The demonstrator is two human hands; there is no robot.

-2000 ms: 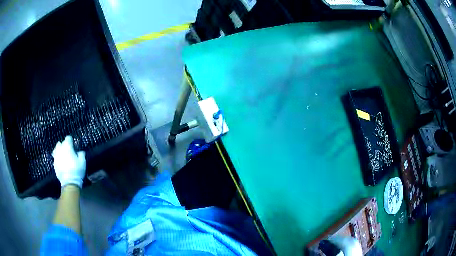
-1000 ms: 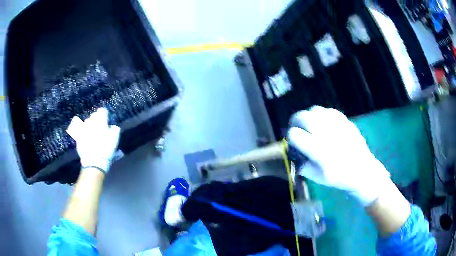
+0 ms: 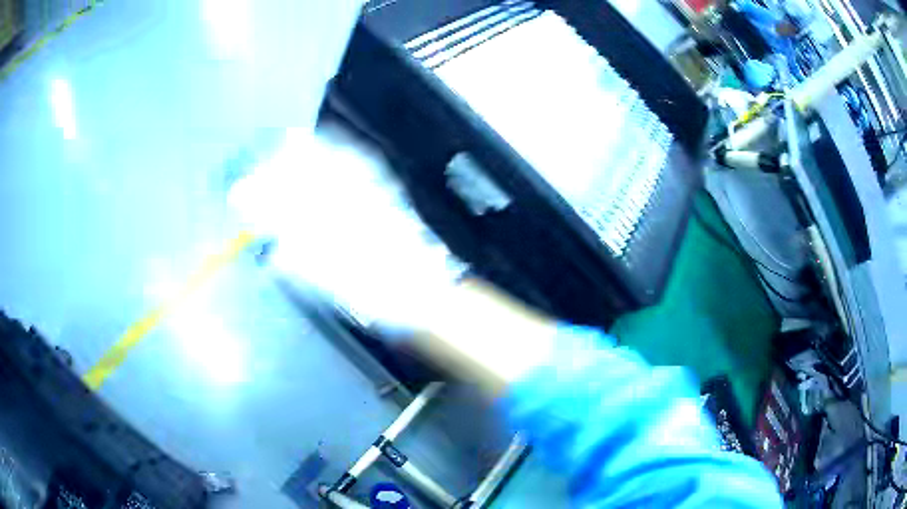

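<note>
My right hand [image 3: 338, 229], in a white glove, is overexposed and blurred in the centre left, above the floor and in front of a black bin's side. Its fingers cannot be made out, nor whether it holds anything. The black turnover bin [image 3: 557, 214] holds rows of bright silver heat sinks [image 3: 567, 109]. A whitish label [image 3: 477, 184] is on its side. My left hand is not in view.
Another black bin [image 3: 90, 418] is at the lower left. A yellow line [image 3: 169, 308] crosses the floor. The green bench top [image 3: 731, 288] is at the right, with the screw tray [image 3: 724, 413] and a reddish-brown fixture [image 3: 778, 427]. A pipe frame [image 3: 398, 447] stands below.
The view has swung right and up to the filled bin. My left hand and the left bin's heat sinks have mostly gone out of the picture. My right hand now shows farther left.
</note>
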